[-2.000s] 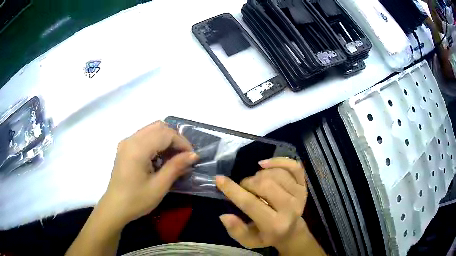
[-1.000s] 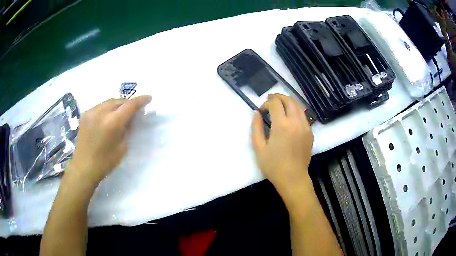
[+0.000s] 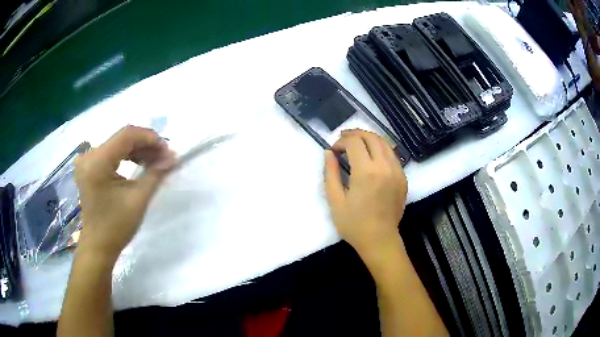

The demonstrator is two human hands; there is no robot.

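Observation:
A black phone middle frame (image 3: 317,99) lies on the white sheet right of centre. My right hand (image 3: 368,187) is over its near end, fingers curled around its edges. My left hand (image 3: 122,184), blurred, has thumb and fingertips pinched on the edge of a clear plastic bag (image 3: 200,148), which lifts slightly off the white surface. Bagged frames (image 3: 46,210) lie at the far left, partly behind my left hand. Neat stacks of unbagged frames (image 3: 421,79) stand just beyond the loose frame.
A white blister tray (image 3: 549,197) tops a tall dark stack at right. A pale puffy packet (image 3: 520,56) and a black device with cable (image 3: 546,29) lie at the far right end. A green surface (image 3: 164,39) runs behind the white sheet (image 3: 263,217).
The earlier frame and bag left my hands; bagged frames now lie at left. My right hand has taken the loose frame's near end. My left hand has pinched and raised a bag edge.

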